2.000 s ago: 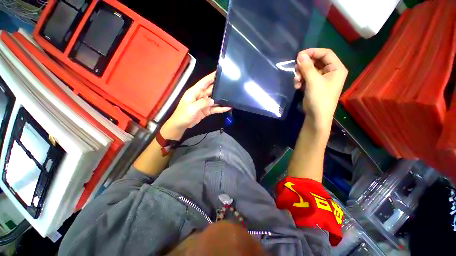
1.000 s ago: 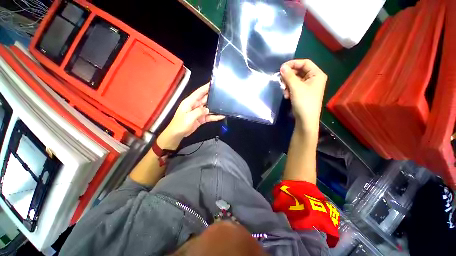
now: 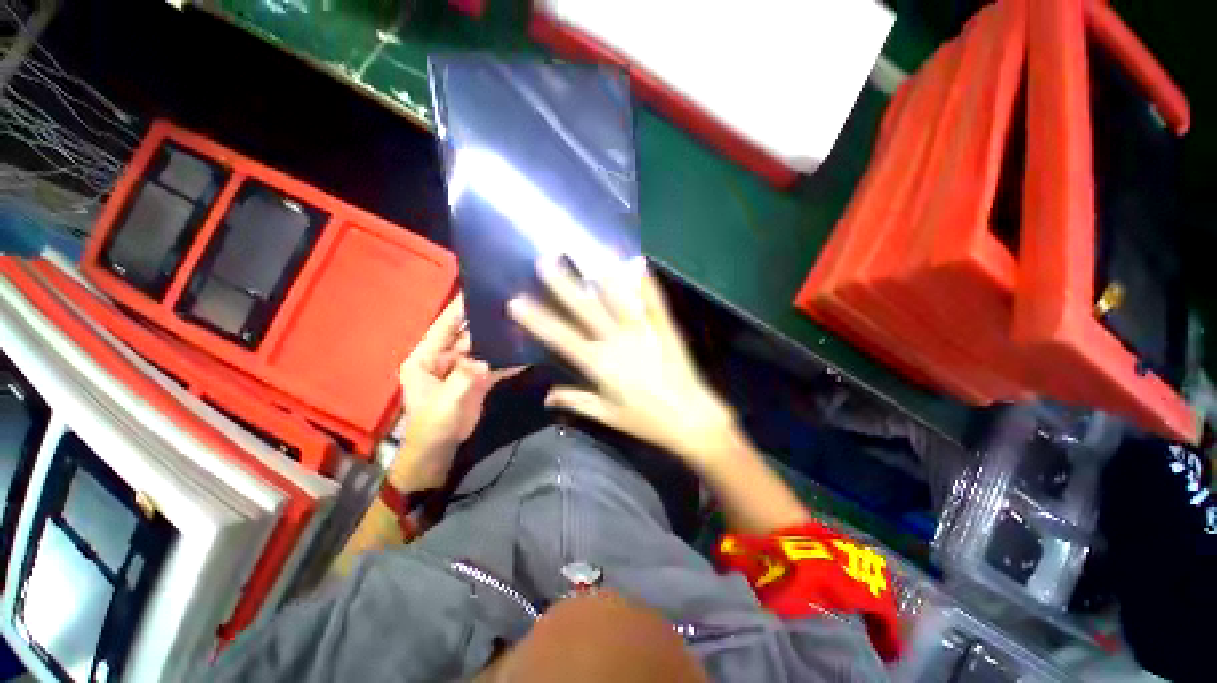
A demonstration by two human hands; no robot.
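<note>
A glossy dark touchscreen panel (image 3: 501, 247) is held over the lap, its far end at the edge of the green bench. A bright lamp reflection runs across it. My left hand (image 3: 443, 387) grips the panel's near left corner, with a dark red band at the wrist. My right hand (image 3: 634, 354) is blurred, with fingers spread over the panel's near right part. Whether the fingertips touch the surface cannot be told. No film shows clearly in the right hand.
A red three-pocket foam tray (image 3: 354, 314) with two panels is at left, beside white foam trays (image 3: 200, 534). A white foam sheet (image 3: 747, 60) on red foam lies on the green bench (image 3: 721, 220). Red foam frames (image 3: 934, 200) lean at right, above clear blister trays (image 3: 1014, 520).
The view has shifted. The panel is now farther left in the picture. My right hand has gone from pinching at the panel's right edge to spread fingers over its surface.
</note>
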